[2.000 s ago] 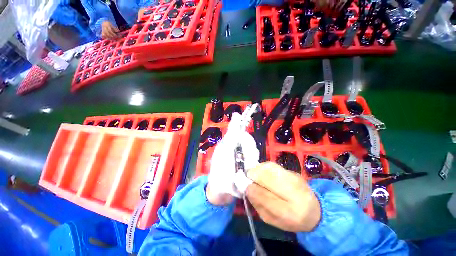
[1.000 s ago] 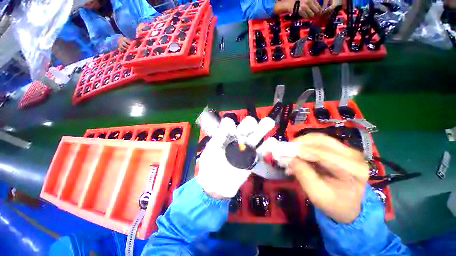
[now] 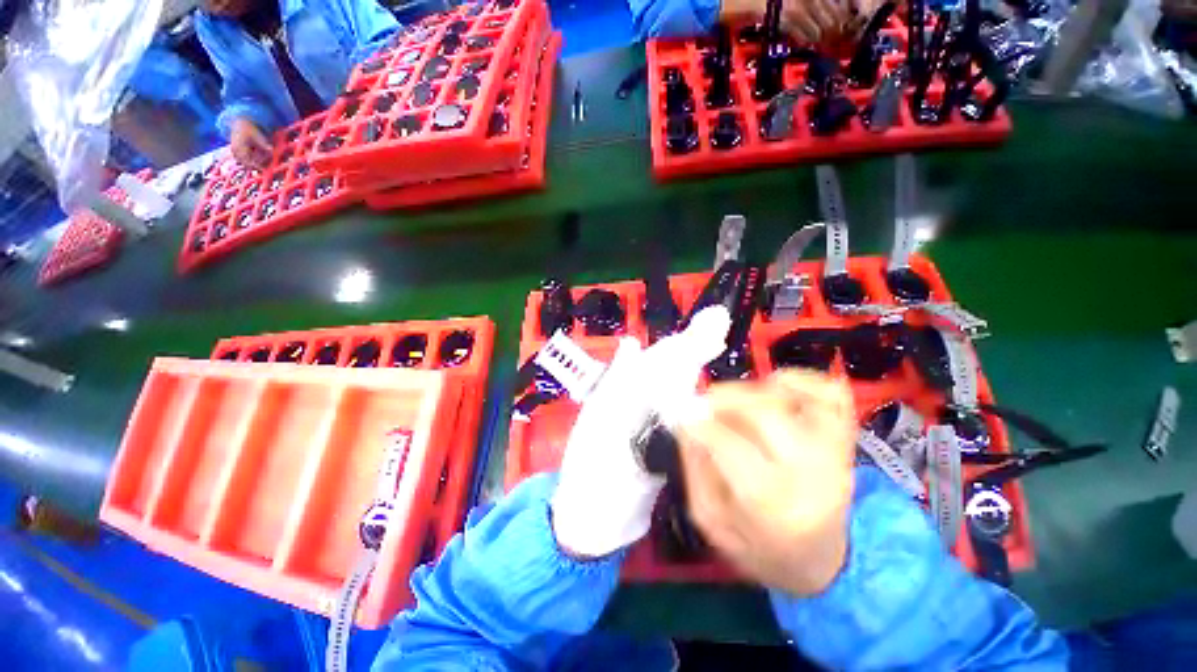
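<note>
My left hand (image 3: pixel 617 440), in a white glove, holds a wristwatch (image 3: pixel 655 448) with a dark face over the pocketed tray. A pale grey strap (image 3: pixel 568 365) with holes sticks out at the glove's left side. My right hand (image 3: pixel 775 473) looks bare and is blurred; its fingers are bent at the watch and hide part of it. Whether a cloth is pinched in them cannot be seen. The red-orange pocketed tray (image 3: pixel 525 453) lies under both hands, with dark watches and grey and black straps in and across it.
A long-slot tray (image 3: pixel 243 460) lies at left on another pocketed tray (image 3: pixel 481 381), with a grey-strap watch (image 3: pixel 376 525) on its right edge. Stacked trays (image 3: pixel 440 164) and a far tray (image 3: pixel 840 147) lie across the green bench (image 3: pixel 433 269). Other people's hands are at them. A small strip (image 3: pixel 1160 423) lies at right.
The watch face turned towards the camera, then partly away again. My right hand moved out to the right, then back left against the watch. The grey strap now shows left of the glove.
</note>
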